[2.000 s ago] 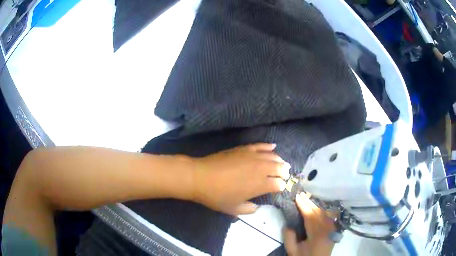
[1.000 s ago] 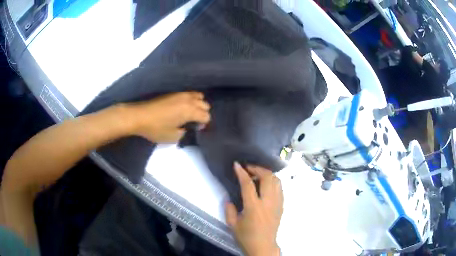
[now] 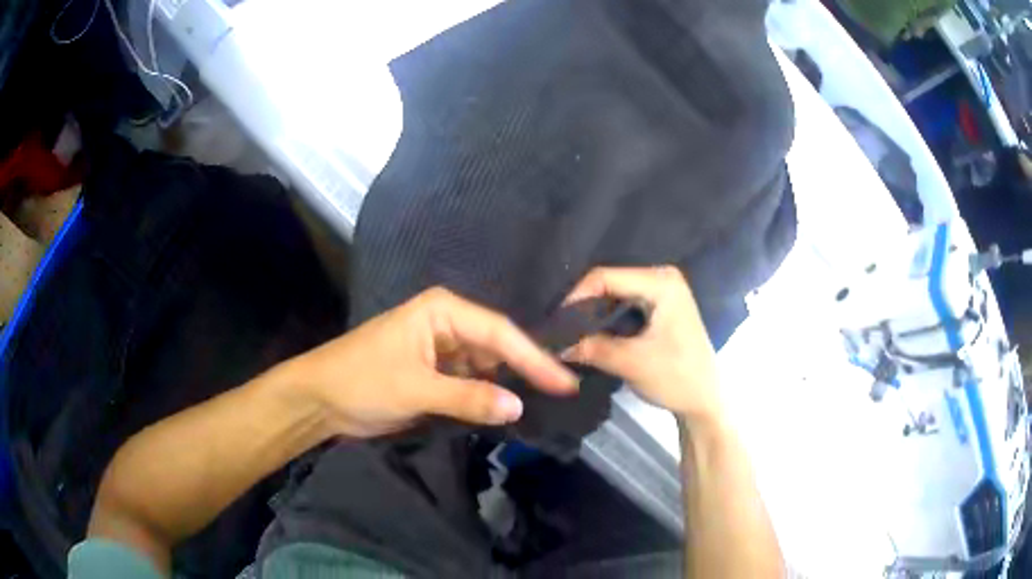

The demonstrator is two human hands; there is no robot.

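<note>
A large dark ribbed garment panel (image 3: 566,158) lies over the white table and hangs over its front edge towards my lap. My right hand (image 3: 651,339) grips a folded, rolled part of the panel at the table's edge. My left hand (image 3: 441,368) is beside it on the left, thumb and forefinger apart over the dark cloth. Its other fingers are curled, and whether they hold cloth is hidden. The white sewing machine (image 3: 905,430) with a blue stripe stands at the right, apart from the panel.
A blue basket (image 3: 45,277) heaped with dark pieces (image 3: 170,294) stands at the left, with tan sheets and something red beside it. A white trough (image 3: 934,181) behind the table holds dark pieces (image 3: 880,158). The ruler-marked table edge (image 3: 634,452) runs diagonally before me.
The panel has come away from the needle area towards my lap. Both hands have moved to the table's front edge with it. The view has swung left, bringing the basket into sight.
</note>
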